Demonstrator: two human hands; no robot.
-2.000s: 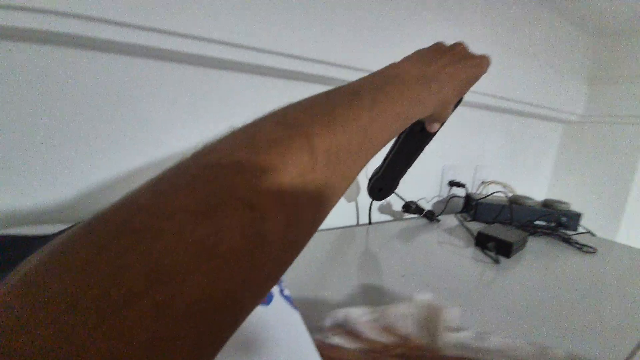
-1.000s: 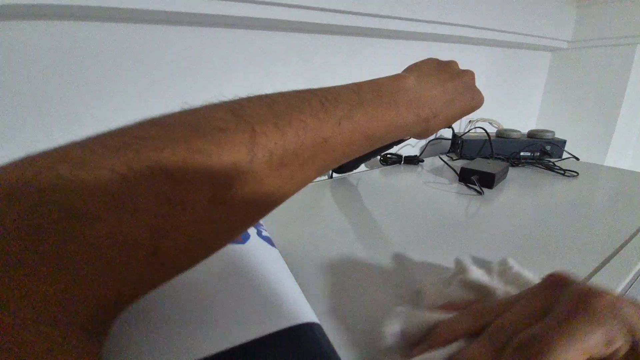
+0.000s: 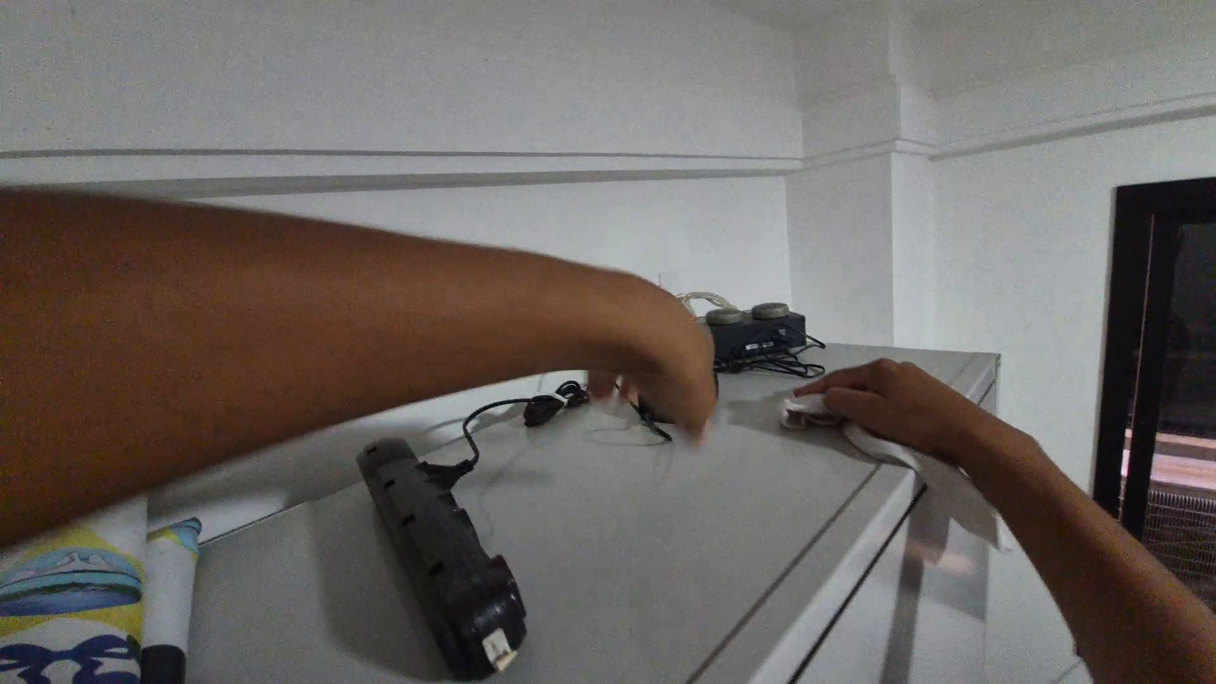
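Observation:
My left hand [image 3: 665, 366] reaches over the far part of a grey cabinet top [image 3: 608, 532], fingers down around a dark thing with a thin cable, mostly hidden behind the hand; whether it grips it cannot be told. Nearer, a long black plastic device [image 3: 446, 560] lies on the cabinet top with its cord [image 3: 484, 408] running to a small black cable bundle [image 3: 554, 404]. At the right, my right hand [image 3: 883, 399] presses a white cloth [image 3: 807, 413] on the surface, and part of the cloth hangs over the front edge.
A dark box [image 3: 760, 337] with two round grey pieces on top and tangled black cables [image 3: 779, 366] stands at the far end by the wall. Printed rolls or packages [image 3: 71, 598] are at the lower left. A dark-framed window or door [image 3: 1130, 361] is at the right.
The black device, in my left hand two seconds ago, now lies on the cabinet top, let go. My right hand with the cloth has moved toward the far front edge. The view has turned right.

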